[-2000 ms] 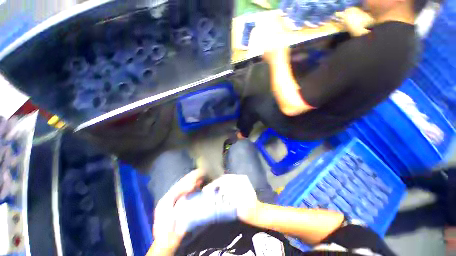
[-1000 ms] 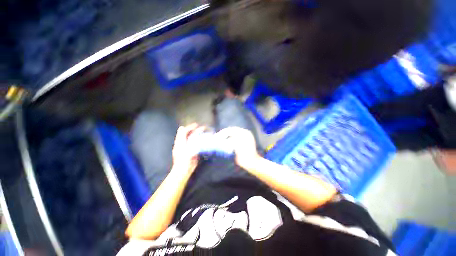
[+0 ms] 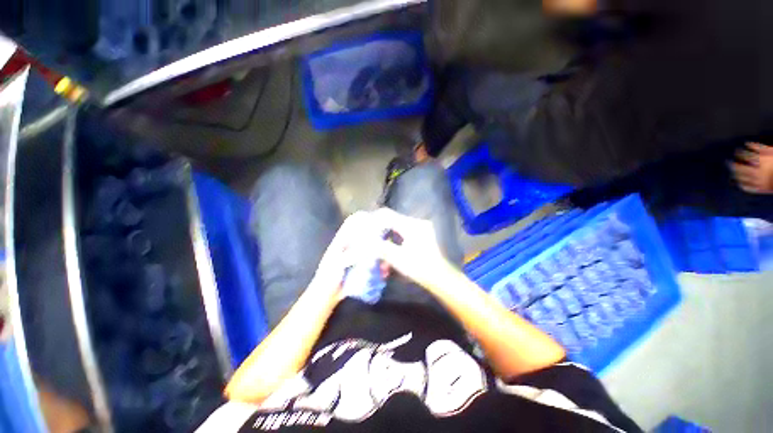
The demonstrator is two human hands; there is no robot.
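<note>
A blue-grey tube-shaped part (image 3: 364, 281) is held above my lap, its lower end showing below my fingers. My left hand (image 3: 349, 241) is closed around it from the left. My right hand (image 3: 410, 243) is against it from the right, its fingers meeting the left hand's over the top. Glare washes out both hands, so single fingers are hard to tell. The upper end of the part is hidden by the hands. A small dark gap shows between the fingers of my right hand.
A black parts bin (image 3: 197, 254) with loose blue parts is at left. A larger upper tray (image 3: 254, 41) crosses the top left. A floor crate (image 3: 318, 117) lies beyond my knees. A blue packing crate (image 3: 665, 279) with rows of parts is at right. A co-worker in dark clothes sits beyond it, by a blue stool (image 3: 469, 221).
My hands have drawn closer together, and the part has turned from lying sideways to pointing down towards me. The view has shifted, and another person's hand now shows at the right edge.
</note>
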